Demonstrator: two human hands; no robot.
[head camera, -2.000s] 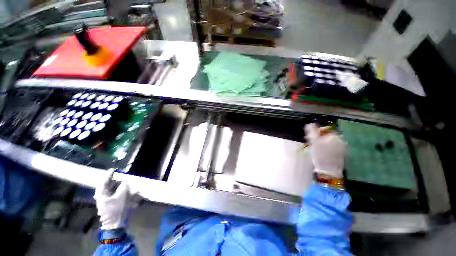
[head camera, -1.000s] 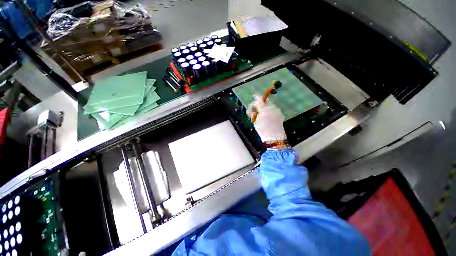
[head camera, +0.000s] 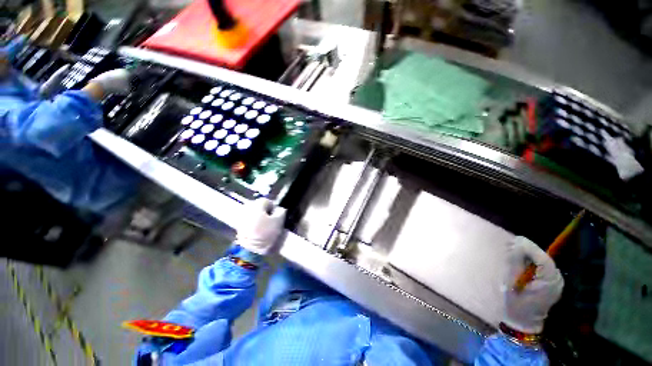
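Note:
My left hand (head camera: 262, 226), in a white glove, rests at the front rail of the conveyor, by the near corner of a carrier. Its fingers look curled; whether they grip the carrier or rail I cannot tell. The carrier holds a green circuit board (head camera: 281, 157) with rows of white-topped capacitors (head camera: 223, 123). My right hand (head camera: 530, 284), gloved, is shut on an orange-yellow hand tool (head camera: 565, 236) that points up and right, over the right part of the conveyor. A pale-green cover plate (head camera: 625, 286) lies at the right edge, partly cut off.
Loose green sheets (head camera: 433, 93) lie on the shelf behind. A sample board of capacitors (head camera: 592, 129) with red-handled tools (head camera: 527, 129) is at the back right. A red panel (head camera: 225, 36) stands at the back left. Another person's gloved hand (head camera: 111, 82) is over the conveyor at the left.
The view has swung left. My left hand is back in view at the rail near the carrier. My right hand has moved off the cover plate, still holding the tool. Another person's arms now show.

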